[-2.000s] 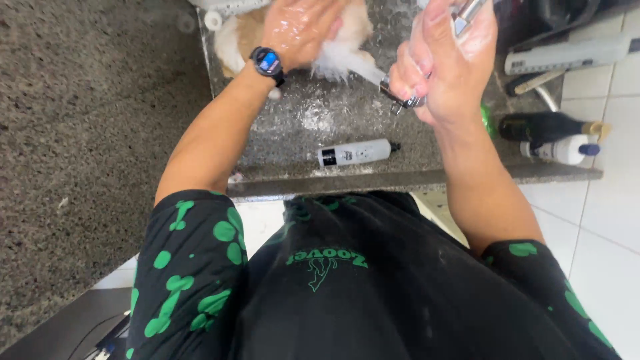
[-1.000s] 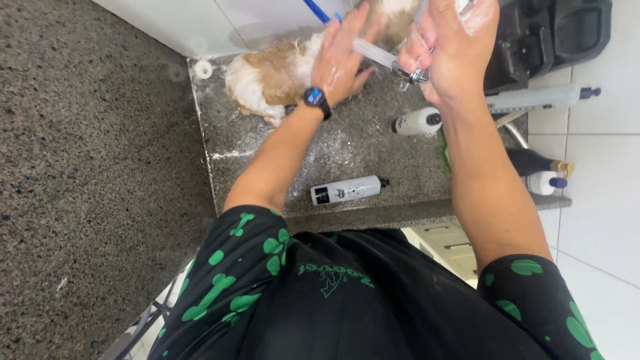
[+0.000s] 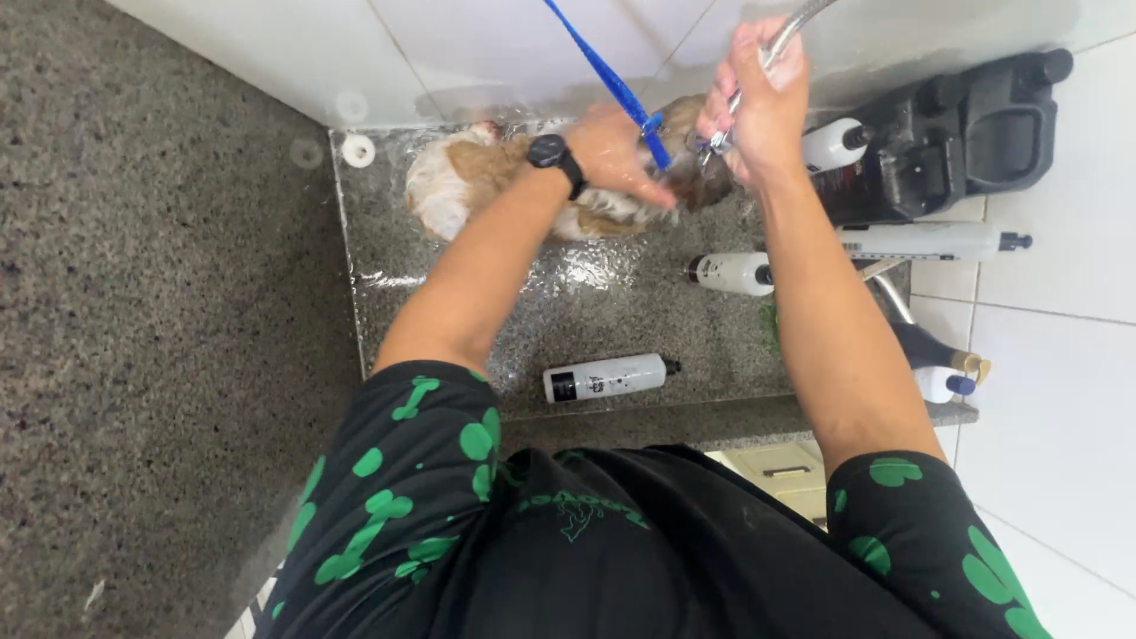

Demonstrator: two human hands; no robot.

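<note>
A wet dog (image 3: pixel 488 164) with tan and white fur lies or stands along the back of a granite wash basin (image 3: pixel 639 328). My left hand (image 3: pixel 617 155), with a watch on the wrist, rests on the dog's neck and shoulders, its fingers apart. A blue leash (image 3: pixel 603 67) comes down from above to the dog's neck, beside that hand. Near the dog's head, my right hand (image 3: pixel 759 98) grips a metal spray handle on a shiny hose (image 3: pixel 794 22), its tip pointing down at the fur. The dog's face is mostly hidden.
One bottle (image 3: pixel 608 377) lies near the basin's front edge, another (image 3: pixel 732 272) below my right hand. Further right are a black jug (image 3: pixel 954 133), a white bottle (image 3: pixel 834 145), a long clear bottle (image 3: pixel 932 240) and a dark bottle (image 3: pixel 923 346). Tiled walls (image 3: pixel 497 53) stand behind.
The view has shifted, showing more of the back wall. My left hand has moved along the dog toward its neck. The spray handle is now close to the dog's head.
</note>
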